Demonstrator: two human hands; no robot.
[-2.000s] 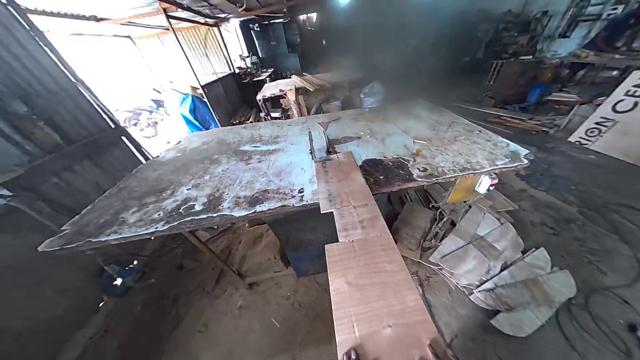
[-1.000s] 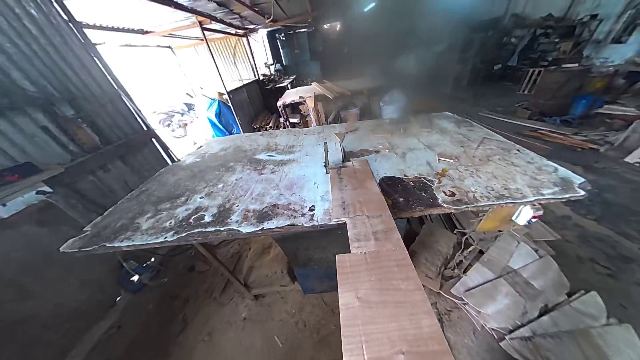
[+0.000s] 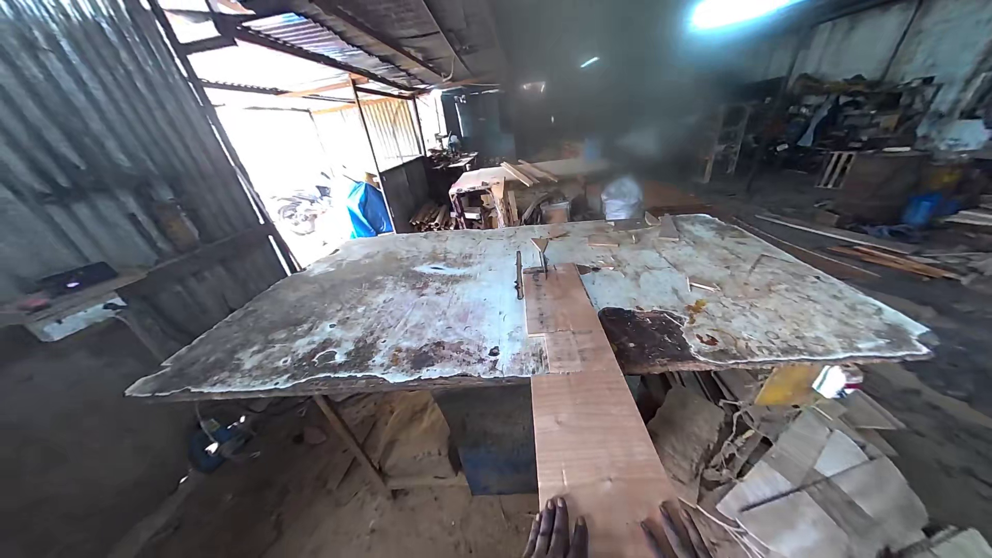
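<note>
A long stepped plywood board [image 3: 593, 442] reaches from the bottom of the view onto a worn, stained worktable [image 3: 372, 325]. Its far end meets a thin upright metal part, perhaps a saw blade [image 3: 542, 262], beside a slot [image 3: 519, 275] in the tabletop. My left hand [image 3: 556, 531] rests with spread fingers on the board's near left edge. At the near right edge, my right hand [image 3: 676, 533] lies against the board, fingers apart. Both palms are cut off by the bottom of the view. Small wood offcuts [image 3: 603, 242] are scattered past the board's far end.
Below the table's right side lie curved plywood scraps [image 3: 821, 488] and a yellow piece [image 3: 781, 385]. A dark blue container [image 3: 500, 457] stands under the table, left of the board. A slanted table leg [image 3: 353, 442] is farther left. Long wood strips [image 3: 895, 262] lie on the floor at right.
The board has moved forward along the table since two seconds ago, its far end now reaching slightly past the blade-like part. My hands, out of view one second ago, show on its near part.
</note>
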